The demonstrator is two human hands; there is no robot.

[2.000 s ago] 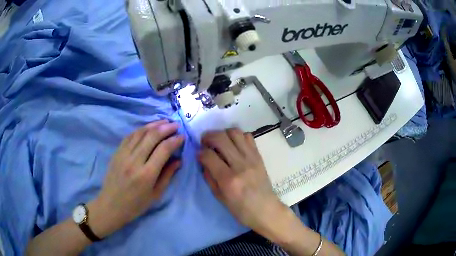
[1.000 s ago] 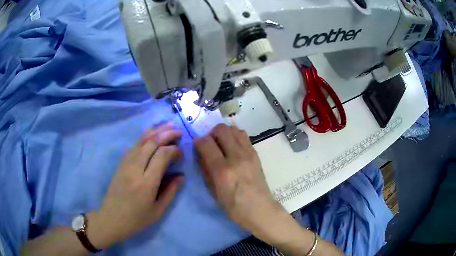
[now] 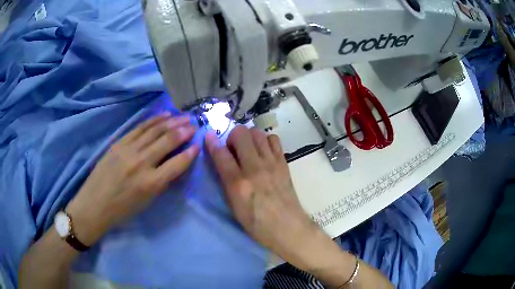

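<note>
A light blue cloth (image 3: 152, 242) covers the left of the table and hangs towards my lap. My left hand (image 3: 132, 163) lies flat on it, left of the lit needle area, fingers a little spread. My right hand (image 3: 248, 175) rests at the cloth's edge just in front of the needle, index finger pressing near the presser foot. The white sewing machine (image 3: 316, 45) stands over the cloth. The presser foot and needle (image 3: 219, 117) are washed out by bright light. Whether fingertips pinch the fold cannot be told.
Red-handled shears (image 3: 366, 115) lie under the machine arm. A bent metal arm (image 3: 317, 127) lies right of the needle. A dark flat rectangle (image 3: 436, 113) sits at the right. A printed ruler (image 3: 389, 180) runs along the front edge. More blue cloth (image 3: 389, 237) hangs below.
Both hands have moved up, closer to the needle, and my left hand has also moved left. The cloth's near edge has shifted forward. The machine appears slightly further right in view.
</note>
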